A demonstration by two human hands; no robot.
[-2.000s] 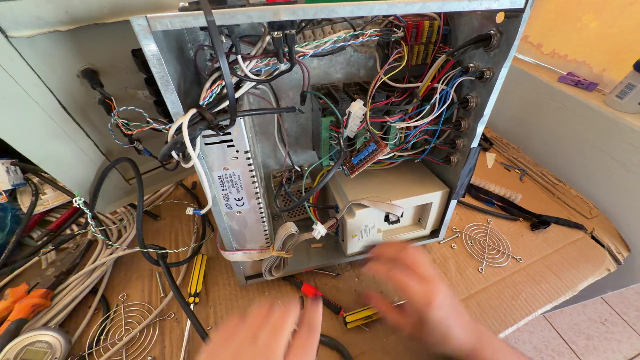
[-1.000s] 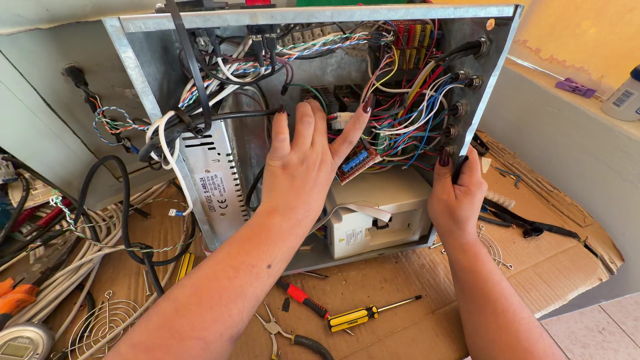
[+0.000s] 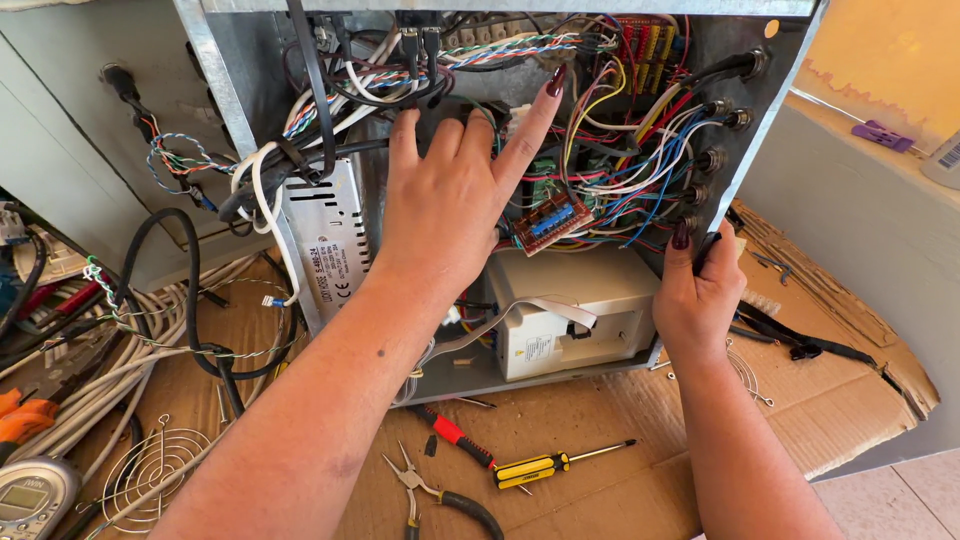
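Note:
An open metal control cabinet (image 3: pixel 510 6) full of wiring stands tilted on cardboard. My left hand (image 3: pixel 450 187) reaches inside among the cables, its fingertips hidden behind them and the index finger pointing up; whether it grips anything does not show. At the right wall's edge, my right hand (image 3: pixel 701 285) grips the cabinet near the round cable connectors (image 3: pixel 694 195). Between the hands lie a small circuit board with a blue component (image 3: pixel 553 221) and coloured wires. Below it sits a beige drive unit (image 3: pixel 577 307). A perforated power supply (image 3: pixel 326 240) is left of my left hand.
On the cardboard (image 3: pixel 600 420) lie a yellow screwdriver (image 3: pixel 532 470), pliers (image 3: pixel 412 480) and a red-and-black handled tool (image 3: pixel 454 435). Cable bundles (image 3: pixel 142 352), a wire fan guard (image 3: pixel 157 480) and a round digital timer (image 3: pixel 34 495) are at left. A low wall (image 3: pixel 862 225) borders the right.
Both hands were low in front of the cabinet two seconds ago; they have moved up, the left into the wiring and the right onto the cabinet's right edge.

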